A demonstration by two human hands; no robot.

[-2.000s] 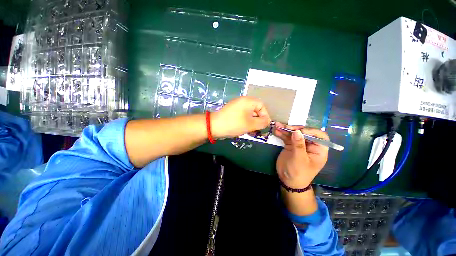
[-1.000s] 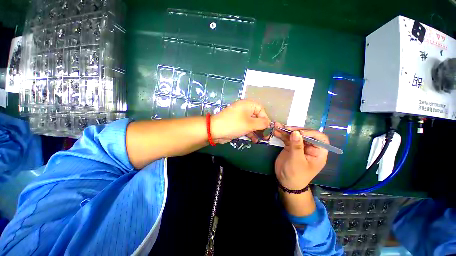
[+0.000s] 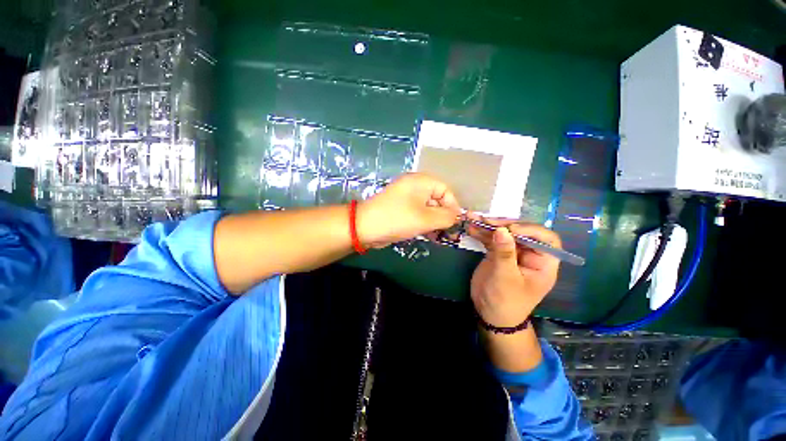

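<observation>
My left hand (image 3: 410, 207), with a red band at the wrist, pinches a small dark module (image 3: 452, 232) above the near edge of the white card (image 3: 517, 164). My right hand (image 3: 515, 274) holds the grey tweezers (image 3: 543, 247) like a pen, with their tip at the module by my left fingertips. The fingers partly hide the module. A grey-brown rectangle (image 3: 461, 177) lies on the card. A clear blister tray (image 3: 332, 164) lies left of the card, partly behind my left hand.
Stacked blister trays (image 3: 129, 129) stand at the left. A blue-edged strip (image 3: 579, 185) lies right of the card. A white box (image 3: 681, 121) with black and blue cables stands at the right. Filled trays (image 3: 616, 370) are at lower right. Blue sleeves of other people show at both sides.
The view has shifted slightly, so the bench things sit a little further left. My hands stay together at the module, with only small movements of fingers and tweezers.
</observation>
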